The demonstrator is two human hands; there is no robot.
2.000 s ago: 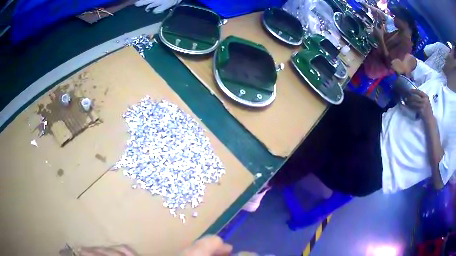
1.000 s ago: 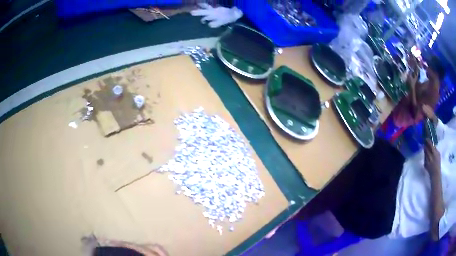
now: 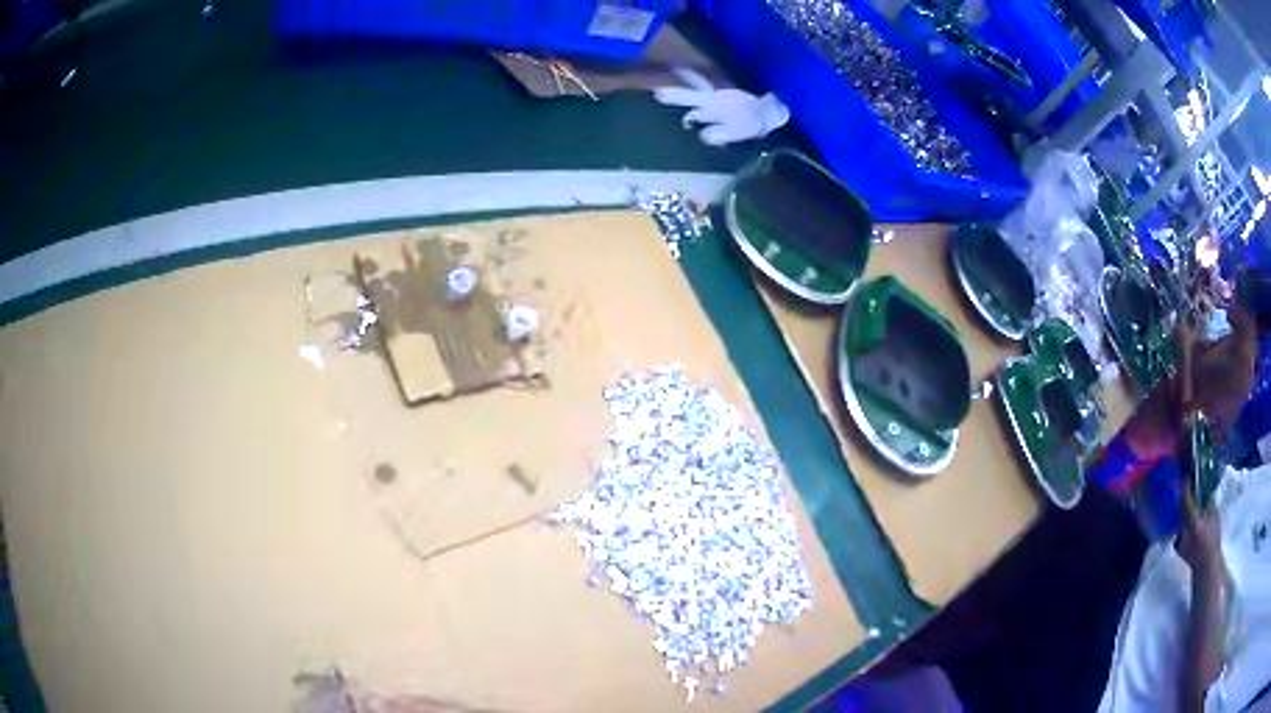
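No hand of mine can be made out. A wide pile of small silver-white fittings point(image 3: 704, 536) lies on the tan cardboard mat point(image 3: 181, 488). Left of the pile, a small brown cardboard pad point(image 3: 424, 365) sits among dark stains. Two small whitish round pieces stand on or beside it, one at its back point(image 3: 460, 283) and one at its right point(image 3: 521, 323). A reddish-brown streak point(image 3: 418, 705) is cut off by the bottom edge; I cannot tell what it is.
Glossy green housings point(image 3: 906, 376) lie on a second cardboard sheet point(image 3: 927, 522) to the right. Beyond a pale rail point(image 3: 376, 199) are a blue bin point(image 3: 460, 28), a white glove point(image 3: 725, 109) and a blue tray of metal parts point(image 3: 878, 153). A person in white point(image 3: 1178, 599) is at the far right.
The view has swung left, so the bench things appear further right and lower. A hand seen at the bottom edge earlier is gone, as is a dark shape there.
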